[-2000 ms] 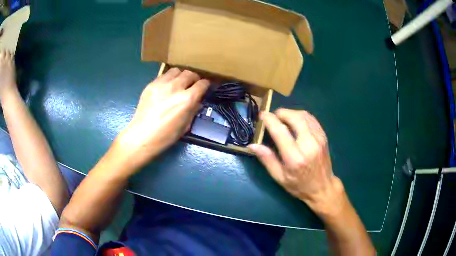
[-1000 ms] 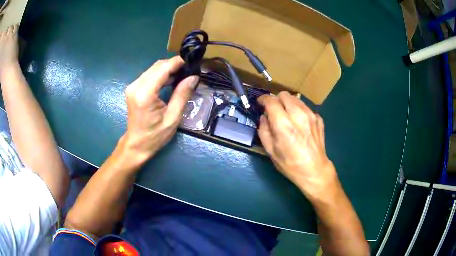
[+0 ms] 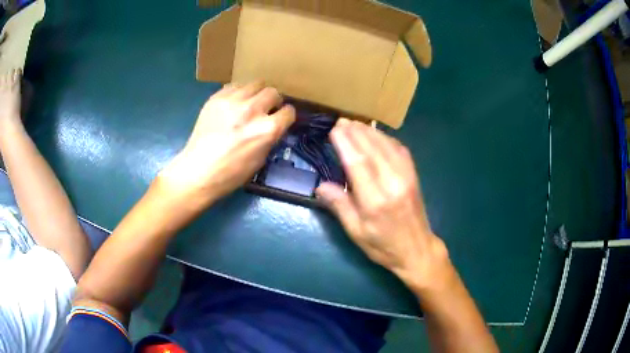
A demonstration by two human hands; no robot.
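Note:
An open brown carton [image 3: 318, 55] lies on the dark green bench in front of me, its lid folded back. A black power adapter [image 3: 291, 178] sits at the front of the box. A black coiled cable [image 3: 316, 141] lies behind and right of it. My left hand [image 3: 242, 127] reaches into the left back of the box, fingers curled; what is under its fingertips is hidden. My right hand [image 3: 376, 183] lies over the box's right side, thumb at the front and fingers at the cable; I cannot tell if it grips anything.
The glossy green bench [image 3: 483, 207] surrounds the box. At the left another person's forearm [image 3: 34, 176] rests by a cardboard flap [image 3: 24, 38]. A white tube [image 3: 584, 33] is at the upper right. A rack with pale rails [image 3: 587, 296] stands at the lower right.
The cable lead with silver tips, raised in my left hand a second ago, is no longer visible above the box. The box appears further left in view, and my hands are lower over it.

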